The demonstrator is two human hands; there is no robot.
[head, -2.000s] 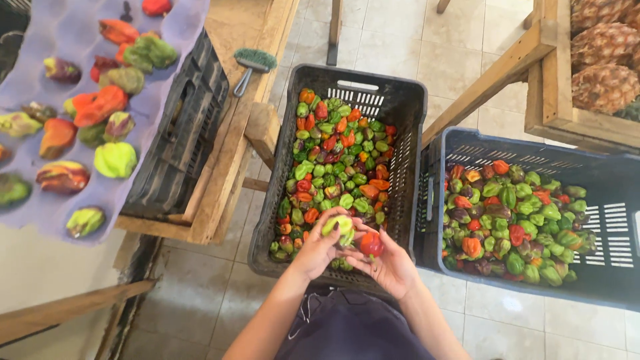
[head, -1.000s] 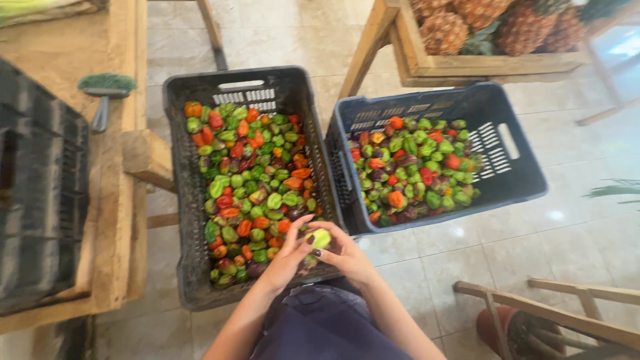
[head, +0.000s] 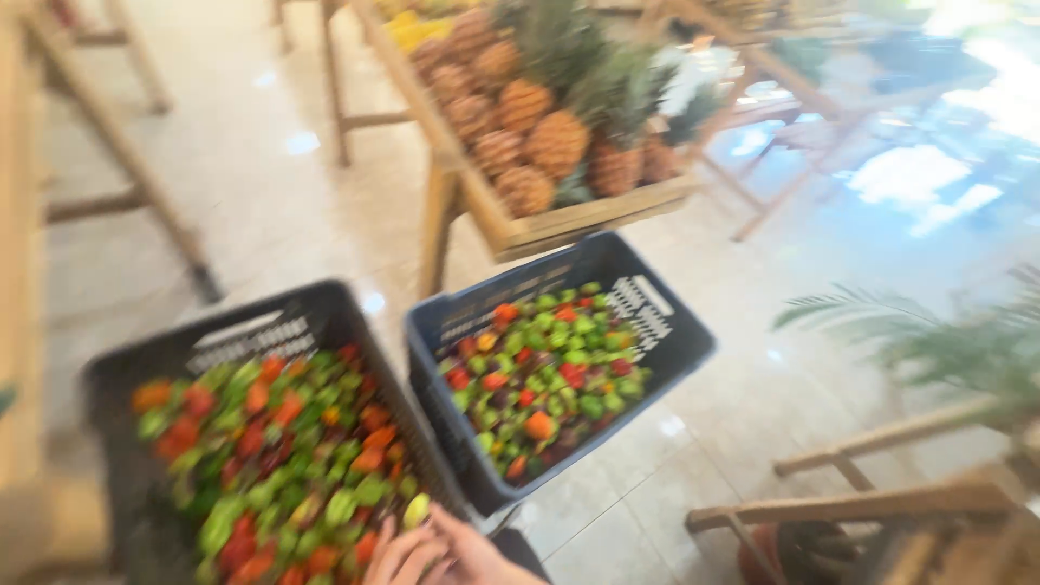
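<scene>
At the bottom edge, over the near right corner of the black plastic crate (head: pixel 370 333), my left hand (head: pixel 402 556) and my right hand (head: pixel 467 548) are close together. A yellow-green pepper (head: pixel 417 510) shows at the fingertips of both; the lower parts of the hands are cut off by the frame. Green, red and orange peppers (head: pixel 301 447) fill much of the black crate. To its right, a dark blue plastic crate (head: pixel 561 479) holds more mixed peppers (head: pixel 569 349). The picture is blurred.
A wooden display stand (head: pixel 601 218) with pineapples (head: pixel 556 142) is beyond the blue crate. Wooden legs (head: pixel 122 146) stand at the upper left. Wooden frames (head: pixel 845 508) and a green palm-like plant (head: pixel 918 333) are at the right. The floor is pale tile.
The view has swung to the right and up. The red pepper seen at my right hand two seconds ago no longer shows there; a yellow-green pepper stays at my fingers.
</scene>
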